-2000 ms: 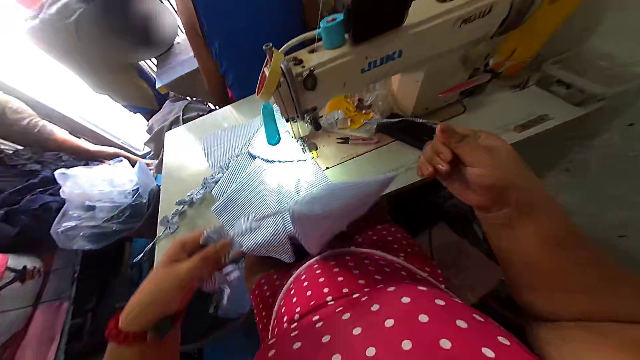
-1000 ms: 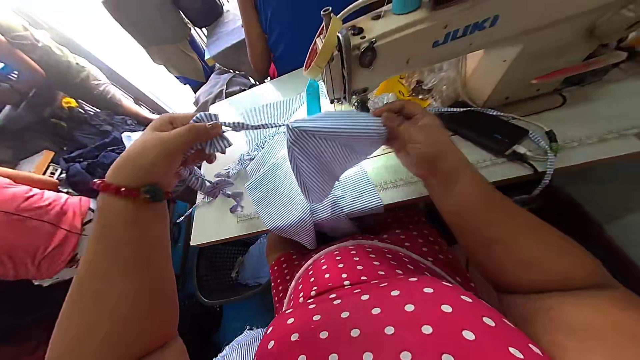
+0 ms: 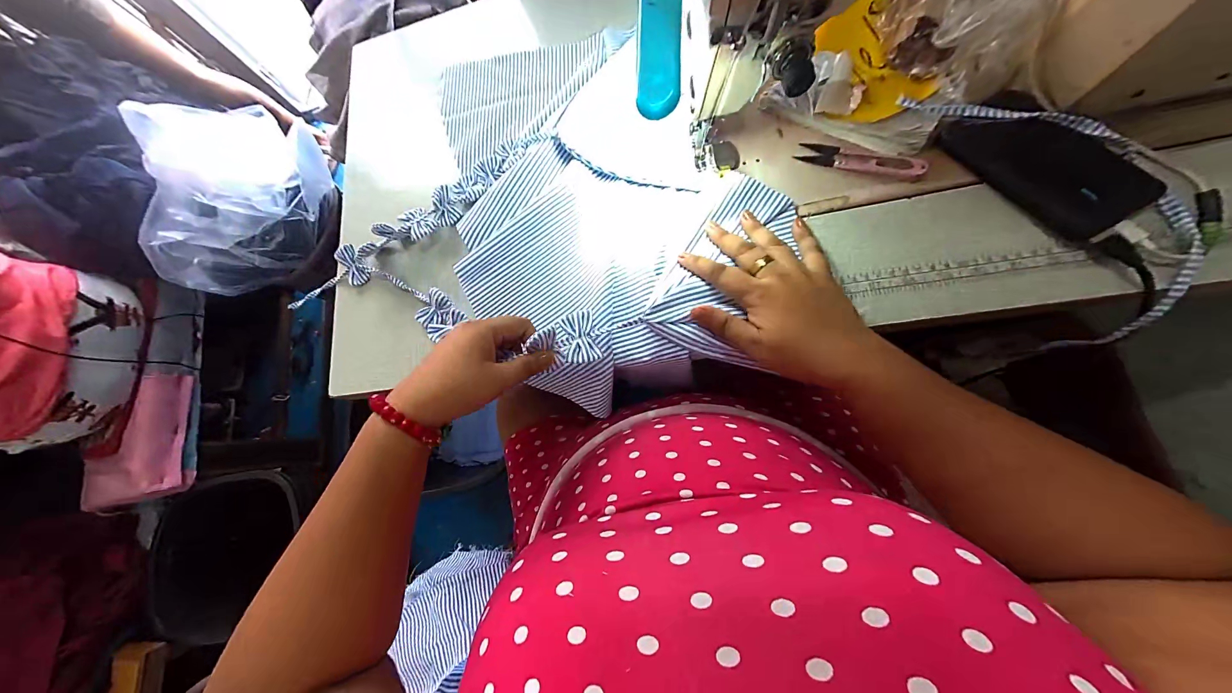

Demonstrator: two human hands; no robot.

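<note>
Blue-and-white striped fabric (image 3: 549, 245) lies on the pale sewing table, its near edge hanging over the front. My left hand (image 3: 481, 361) pinches a striped fabric bow (image 3: 580, 337) at that near edge between thumb and fingers. My right hand (image 3: 780, 303) rests flat on the right part of the cloth, fingers spread, a ring on one finger. A string of small striped bows (image 3: 423, 223) runs from the cloth to the table's left side. The sewing machine's needle area (image 3: 714, 154) is just behind the cloth, brightly lit; bright glare hides part of the stripes.
Pink-handled thread snips (image 3: 861, 162) lie right of the needle area. Behind them are a yellow piece (image 3: 871, 63) and clear plastic. A black device (image 3: 1054, 178) with cables and a striped strip sits farther right. A plastic bag (image 3: 231, 192) stands left of the table (image 3: 380, 135).
The fabric, held up between both hands a second ago, now lies on the table. My right hand has lowered and spread on it; my left hand has come down to the near edge.
</note>
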